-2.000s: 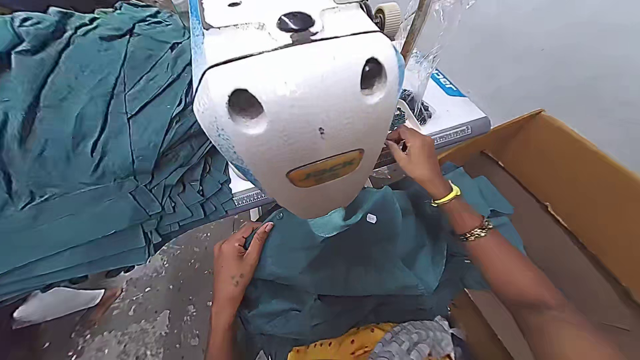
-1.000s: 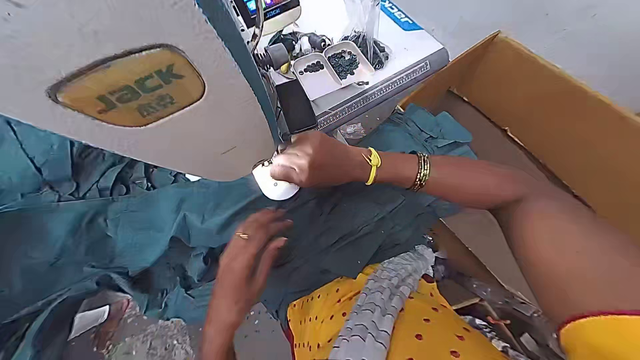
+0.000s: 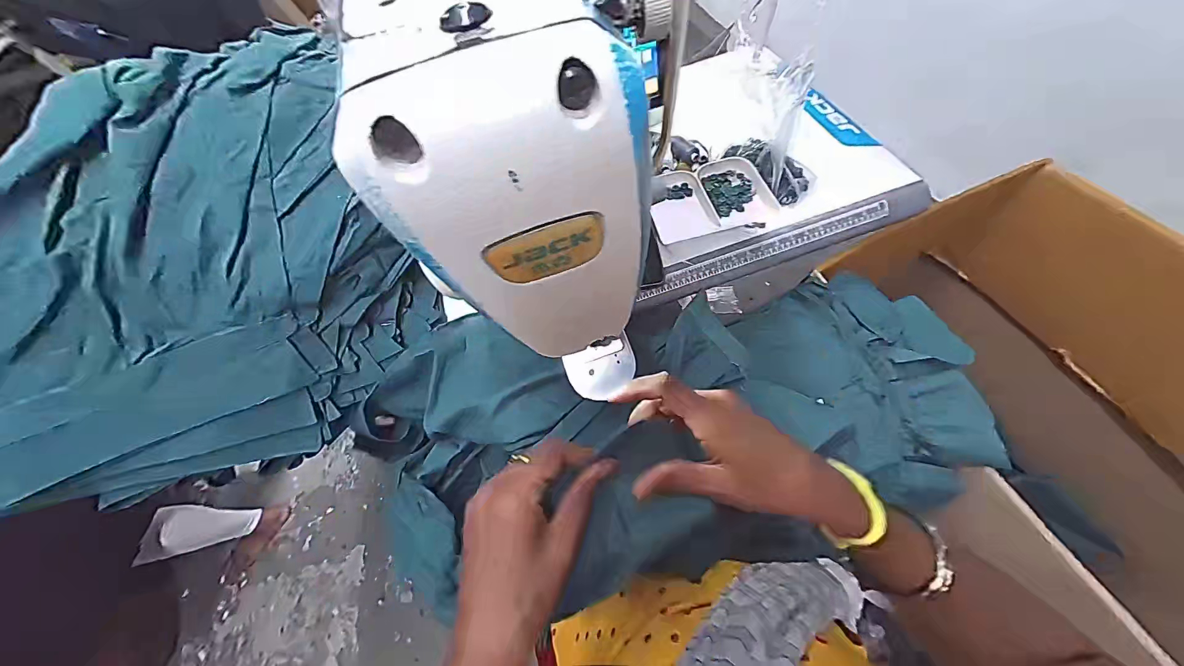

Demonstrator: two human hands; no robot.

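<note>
A white Jack sewing machine head [image 3: 499, 176] hangs over teal cloth [image 3: 647, 527], its white lower guard [image 3: 601, 368] just above the fabric. My left hand [image 3: 527, 518] has its thumb and fingers on the cloth, below and left of the guard, pinching a fold. My right hand [image 3: 740, 453] lies to the right, its index fingertip by the guard's lower edge and its thumb over the cloth; whether it grips the cloth I cannot tell. The needle area is hidden behind the guard. A small tray [image 3: 731, 194] holding dark green buttons rests on the machine bed.
A large stack of teal garment pieces [image 3: 185, 231] fills the left side. An open cardboard box [image 3: 1045, 268] stands at the right, with cloth spilling over its edge. Clear plastic bags [image 3: 786, 102] sit behind the button tray. Scraps lie on the floor [image 3: 305, 555].
My right hand was at the lower guard one second ago and is now on the cloth beside it. My left hand has come onto the cloth with a fold. The view has swung noticeably.
</note>
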